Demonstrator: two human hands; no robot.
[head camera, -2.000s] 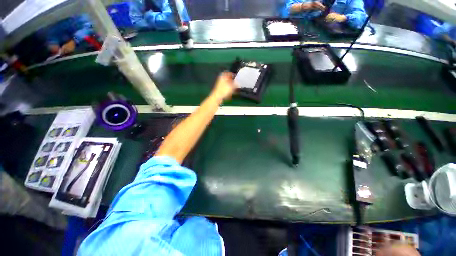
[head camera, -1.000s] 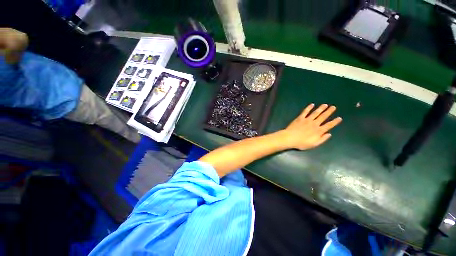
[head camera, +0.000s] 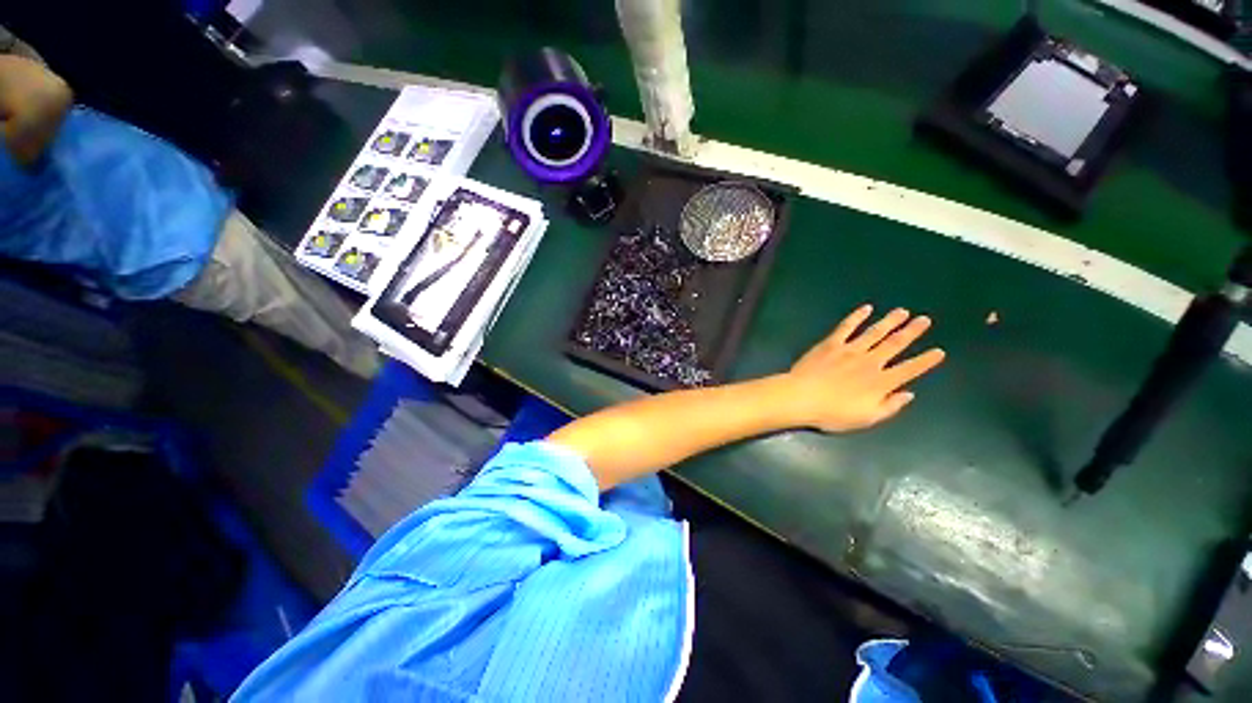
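Observation:
My left hand (head camera: 862, 374) lies flat on the green bench with its fingers spread, holding nothing. To its left is the black parts tray (head camera: 751, 310), with a heap of small dark parts (head camera: 643, 305) and a round metallic screw dish (head camera: 728, 221) at its upper right corner. The electric screwdriver (head camera: 1162, 387) hangs to the right of my hand, tip down. An open tablet (head camera: 1050, 105) lies in its black fixture (head camera: 1006, 159) on the conveyor at the upper right. My right hand is out of the picture; only a blue sleeve (head camera: 880, 672) shows at the bottom edge.
Instruction sheets (head camera: 453, 273) lie left of the tray, below a round purple-rimmed device (head camera: 556, 131). A pale post (head camera: 658, 69) stands at the conveyor's metal edge (head camera: 879, 210). Another person's blue sleeve (head camera: 110, 206) is at the far left. A blue bin (head camera: 360, 467) is below the bench.
My left hand has gone from beside the tablet on the conveyor to flat on the bench. The view has swung left, bringing the parts tray into full view. My right hand has left the picture.

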